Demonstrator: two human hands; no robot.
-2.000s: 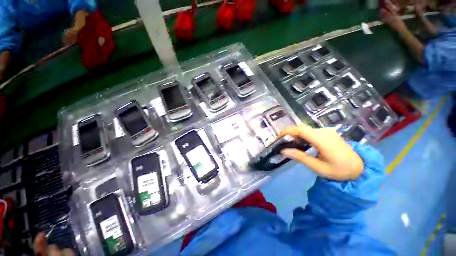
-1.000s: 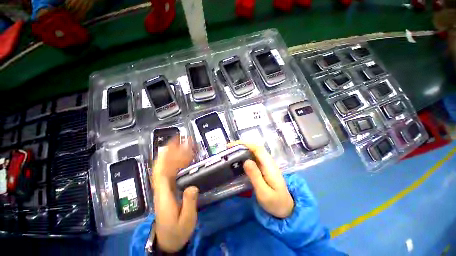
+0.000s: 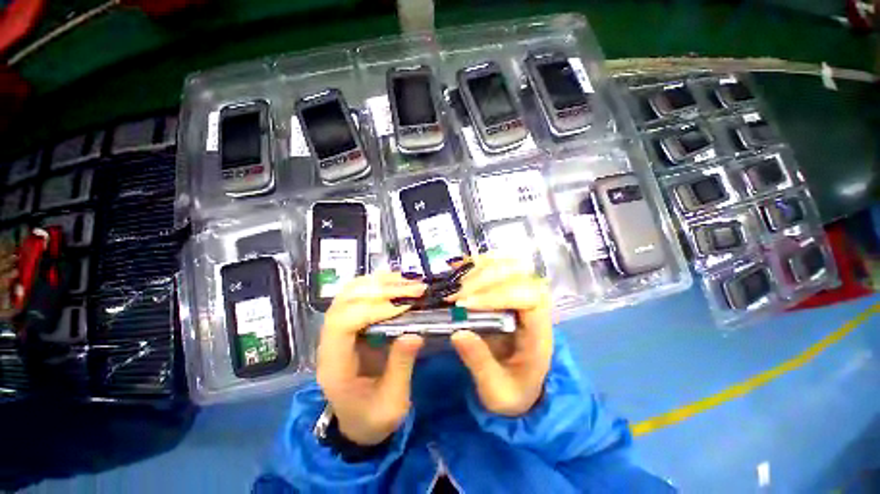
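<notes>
My left hand (image 3: 371, 357) and my right hand (image 3: 505, 333) hold one phone (image 3: 439, 324) between them, edge-on, with the thumbs on the near side and the fingers over the far side. Its faces are mostly hidden by my hands. Beyond it lies a large clear phone tray (image 3: 280, 72). Its far row holds several phones screen up, such as one phone (image 3: 417, 109). Its near row holds three open-backed phones (image 3: 256, 323) with white labels and green areas. A phone with a grey back cover (image 3: 630, 224) lies in the near row's right pocket.
At left is a black cover tray (image 3: 135, 251) with grey covers and a red and white item (image 3: 37, 270) on it. At right, a second clear tray (image 3: 719, 311) holds several phones. A grey-white post (image 3: 417, 13) stands beyond. The blue floor (image 3: 695, 371) has a yellow line.
Both hands have drawn close together on the phone, which has turned from showing its dark back to edge-on. The trays have shifted upward in view.
</notes>
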